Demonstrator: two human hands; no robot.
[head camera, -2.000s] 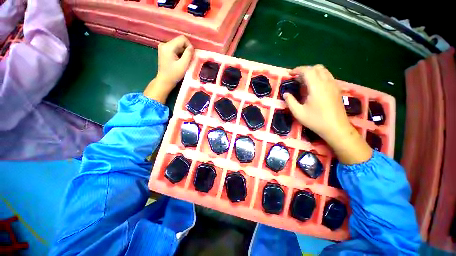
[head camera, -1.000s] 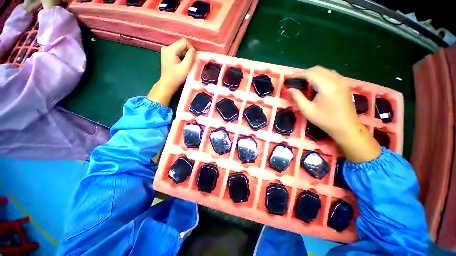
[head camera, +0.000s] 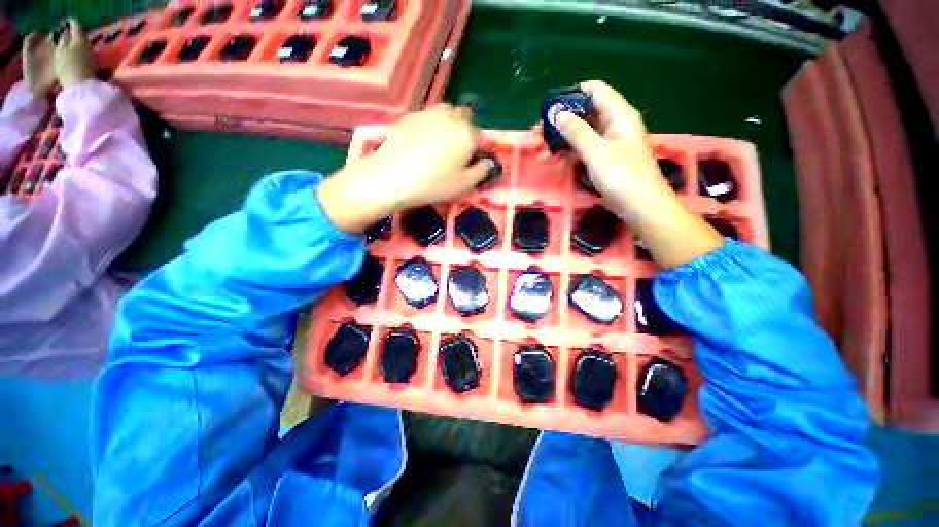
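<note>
A salmon-pink foam tray (head camera: 484, 406) lies before me, with a black watch head in most visible pockets. My right hand (head camera: 607, 139) holds a watch head (head camera: 565, 111) above the tray's back edge, thumb on its face. My left hand (head camera: 427, 154) is over the back row, fingertips on another watch head (head camera: 491, 168) at its pocket. An empty pocket shows between my hands. My hands and sleeves hide some pockets at the back and right.
Stacked foam trays (head camera: 278, 98) with watch heads lie at the back left on the green surface (head camera: 494, 72). Pink foam slabs (head camera: 844, 226) stand at the right. A person in a pink smock (head camera: 77, 206) works at the left. A metal rail runs along the back.
My left hand has moved from the tray's back left corner onto the back row. My right hand has lifted a watch head out of the back row. The view has shifted.
</note>
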